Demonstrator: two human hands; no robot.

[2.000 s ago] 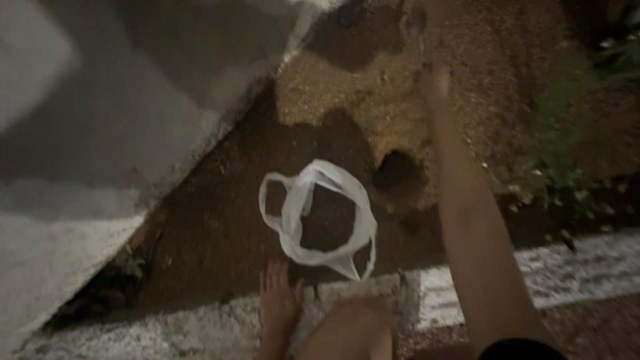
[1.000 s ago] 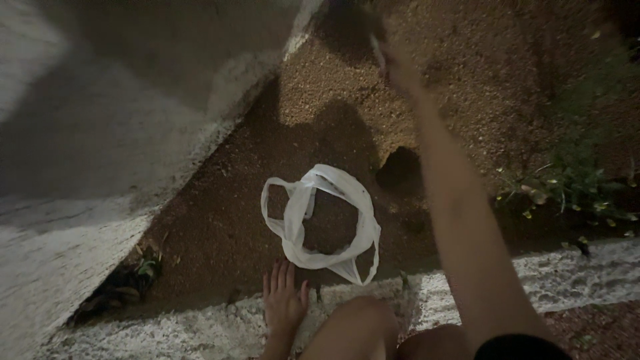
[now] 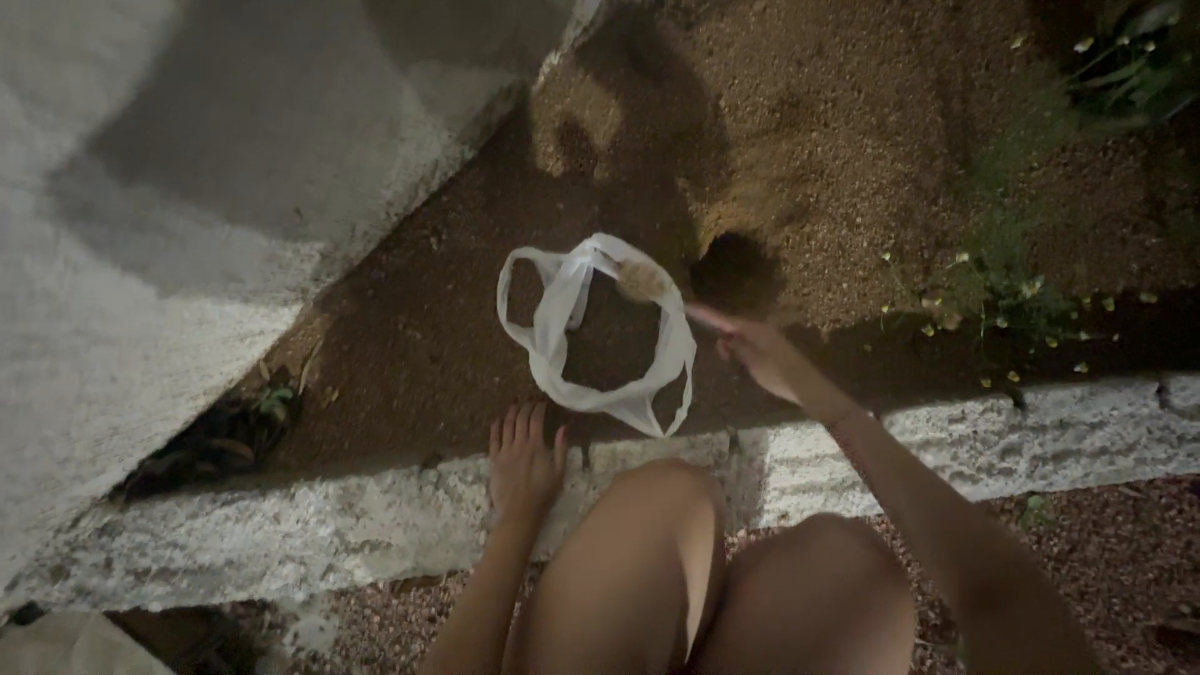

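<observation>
A white plastic bag [image 3: 553, 328] lies on the brown soil [image 3: 422, 328], its mouth spread in a ring and its handles out to the sides. My right hand [image 3: 764, 356], just right of the bag, is closed on the thin handle of a small scoop or trowel [image 3: 642, 281]. The tool's blurred head, which appears to carry soil, is over the bag's upper right rim. Palm down, my left hand [image 3: 527, 464] rests at the edge of the white curb, below the bag, fingers apart and holding nothing. A dark hole [image 3: 736, 267] is in the soil above my right hand.
The rough white curb [image 3: 375, 534] runs across in front of my knees. A pale wall or slab [image 3: 187, 206] fills the upper left. Small flowering plants [image 3: 1022, 291] grow at the right, and leaves [image 3: 272, 403] stand in the corner at the left. Reddish gravel [image 3: 1106, 553] lies below the curb.
My right hand has come back from the far soil at the top to beside the bag, with the tool in it. My left hand has stayed by the curb.
</observation>
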